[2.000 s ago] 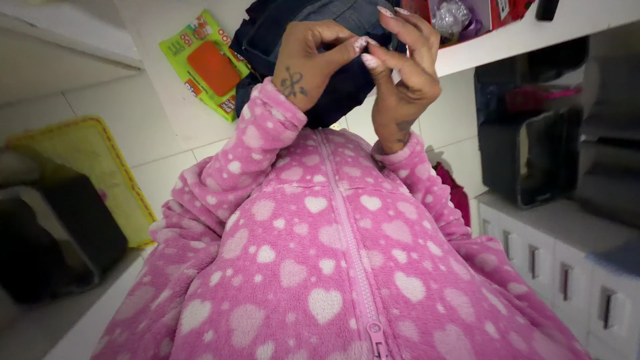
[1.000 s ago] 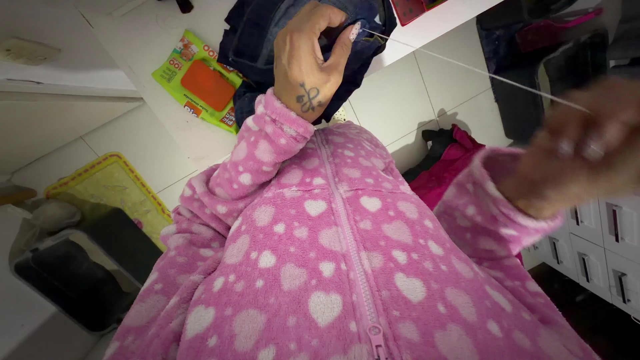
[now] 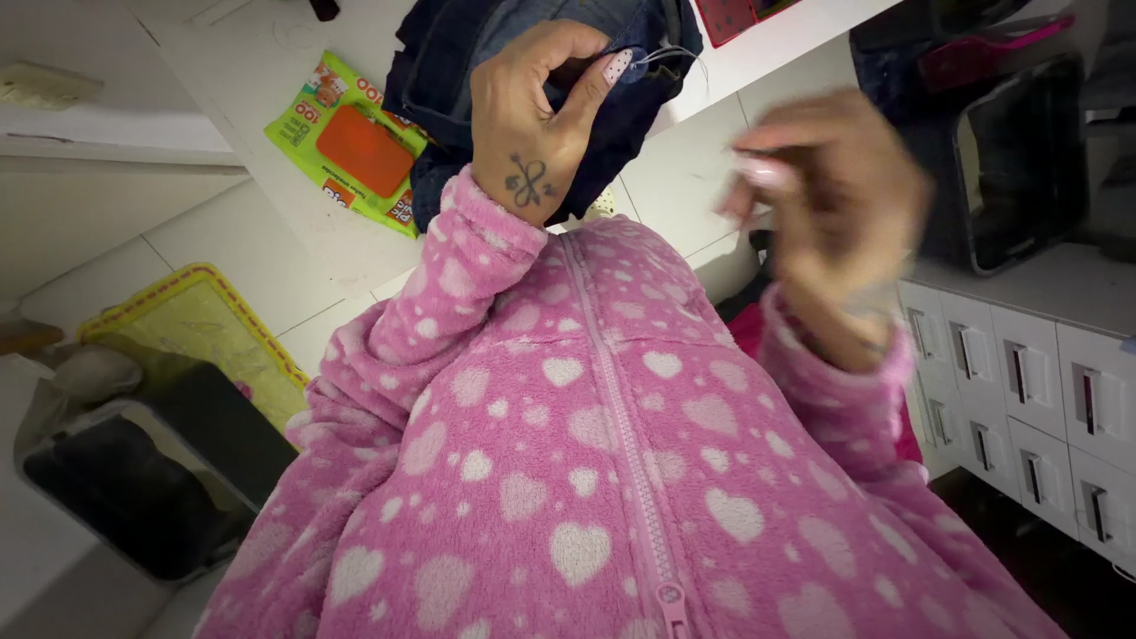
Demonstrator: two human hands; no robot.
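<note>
Dark blue denim fabric (image 3: 444,89) lies bunched on the white table's edge. My left hand (image 3: 541,115) pinches it near its right side, thumb over a small round button (image 3: 635,66). From that spot a loose pale thread (image 3: 670,55) curls out to the right. My right hand (image 3: 825,195) is in the air to the right of the denim, blurred, its fingers bent toward each other; whether something thin is between them cannot be told.
On the white table (image 3: 293,204) a green packet (image 3: 306,124) lies left of the denim, with an orange flat item (image 3: 365,151) on it. A red container (image 3: 732,18) sits at the far edge. Right are white drawers (image 3: 1021,373); lower left, a black bin-like container (image 3: 133,488).
My right hand moved from beside the left hand out to the far right, drawing a thread taut, then came partway back. The thread is now slack. My left hand stays on the denim.
</note>
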